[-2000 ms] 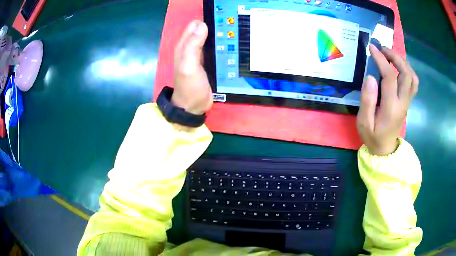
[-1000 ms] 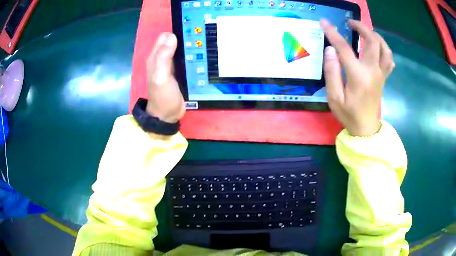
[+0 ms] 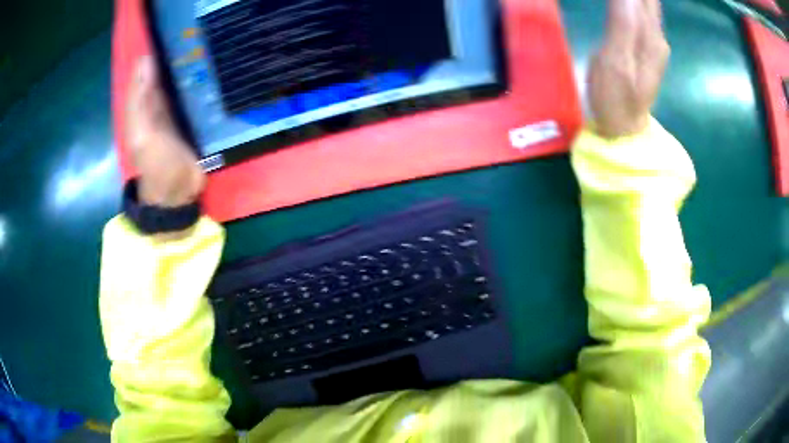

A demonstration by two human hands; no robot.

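The lit tablet (image 3: 355,108) lies on the red tray (image 3: 415,154), its top cut off by the frame. A dark command window shows on its blue desktop. My left hand (image 3: 160,143), with a black wrist band, is at the left edges of tablet and tray; blur hides whether its fingers grip. My right hand (image 3: 625,73) is beside the tray's right edge, off the screen, with its fingers close together and no object visible in it. The black detachable keyboard (image 3: 363,298) lies apart from the tablet, near my body.
The glossy green tabletop (image 3: 541,234) lies under everything. Another red tray (image 3: 768,95) stands at the far right edge. Blue material (image 3: 35,420) shows at the lower left, and grey floor with a yellow line is at the lower right.
The view has turned and shifted, so tablet, tray and keyboard appear further left and tilted. My right hand has moved off the screen. The white colour chart window is no longer seen.
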